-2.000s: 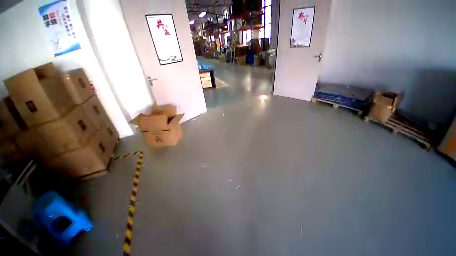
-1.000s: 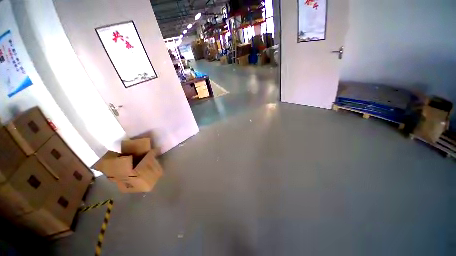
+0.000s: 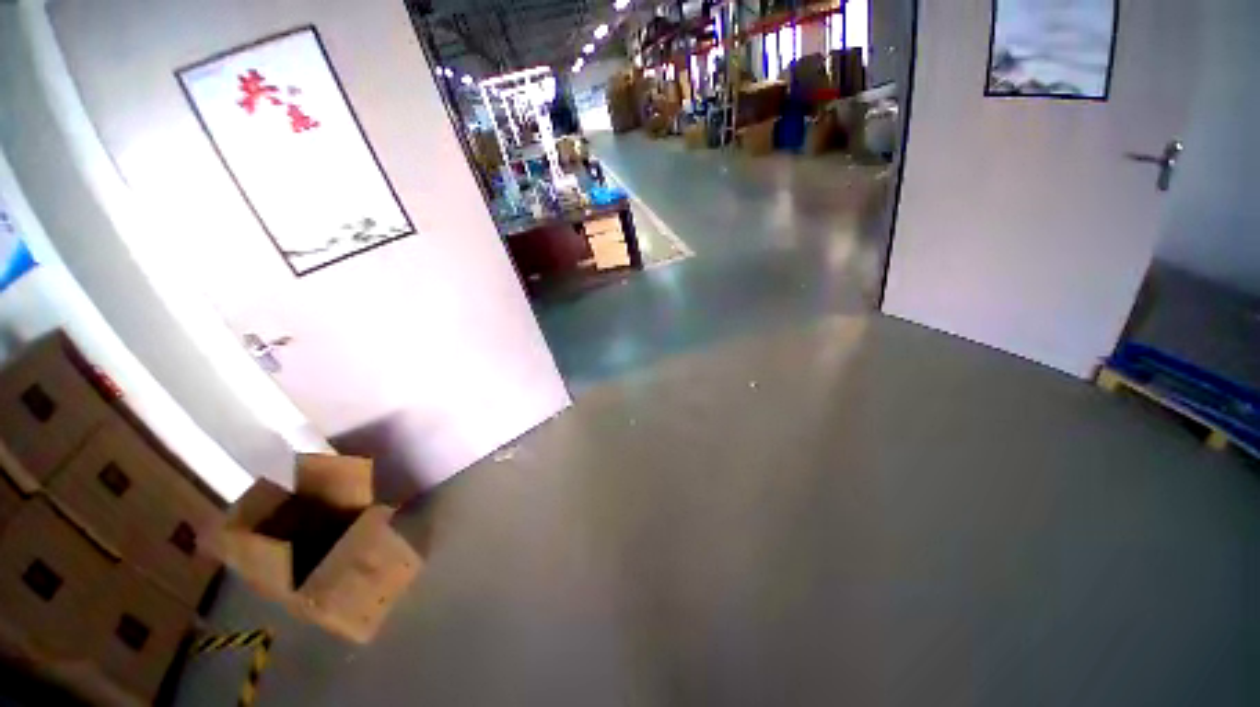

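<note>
Neither of my hands is in the picture. An open brown carton point(image 3: 362, 577) stands on the floor at the lower left, its flaps spread and its inside dark, beside the left door leaf. Stacked brown cartons point(image 3: 104, 546) with dark printed marks stand at the left edge, cut off by the picture's rim.
An open double doorway lies ahead, with a left door leaf point(image 3: 401, 332) and a right door leaf point(image 3: 1023, 207). Beyond it are a workbench point(image 3: 574, 235) and racks point(image 3: 788, 21). A pallet point(image 3: 1175, 408) with blue items is at the right. Striped tape point(image 3: 253, 663) marks the floor.
The doorway, open carton and left door look nearer and larger. The blue stool has left the view at the lower left. The pallet at right has moved towards the rim.
</note>
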